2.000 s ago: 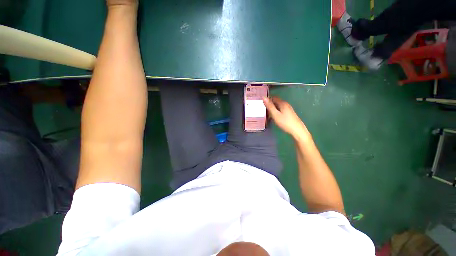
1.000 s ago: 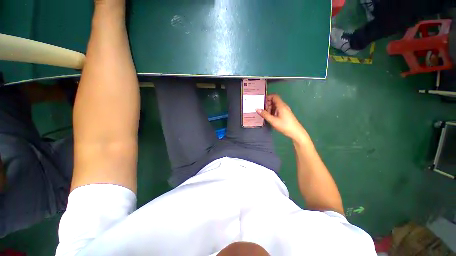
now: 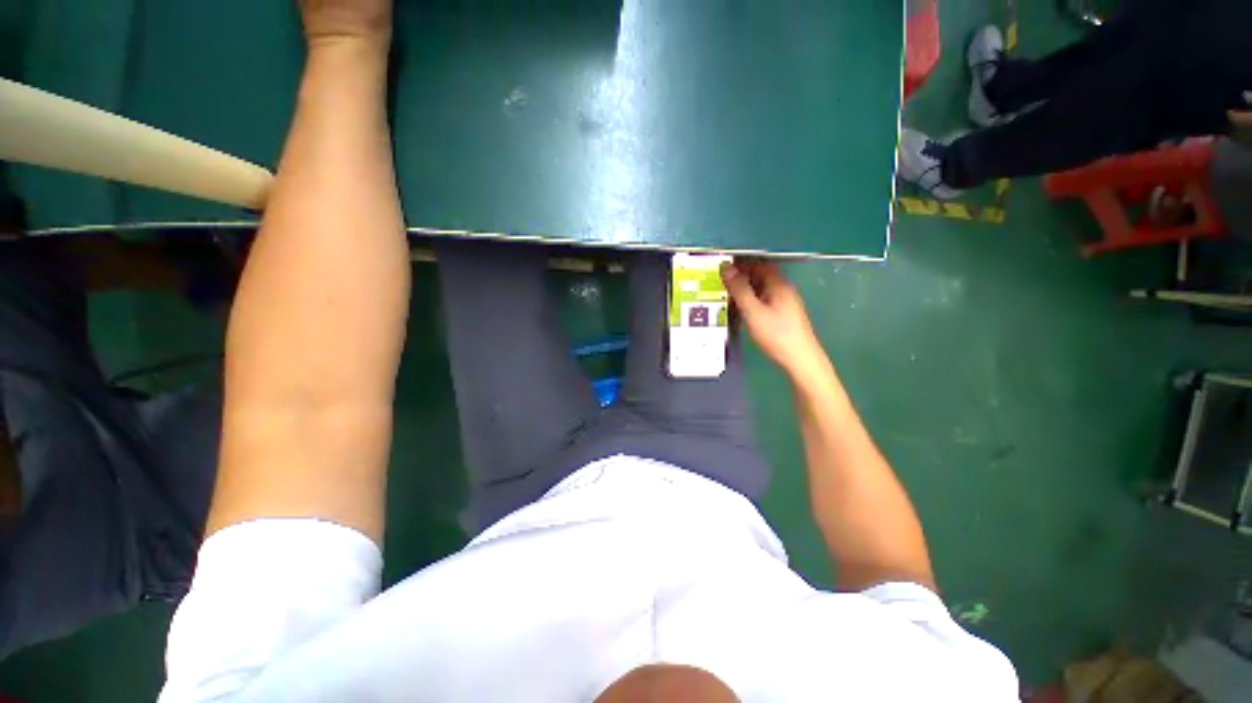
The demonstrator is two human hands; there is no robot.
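Observation:
A smartphone lies upright along my right thigh, just below the table edge. Its screen is yellow-green at the top and white below, with a small dark square in the middle. My right hand is at the phone's right side, its thumb at the upper right of the screen and its other fingers partly hidden at the phone's edge. My left arm reaches over the green table. Only the wrist and the start of my left hand show at the top edge; its fingers are out of the picture.
A cream pipe crosses the table at the left. A seated person's dark clothing is beside me at the left. At the upper right are another person's dark legs and a red stool. A metal-framed object stands at the right.
The phone screen has turned from pink to yellow-green and white. My right thumb has moved from the lower screen to its upper right edge. The legs at the upper right have shifted.

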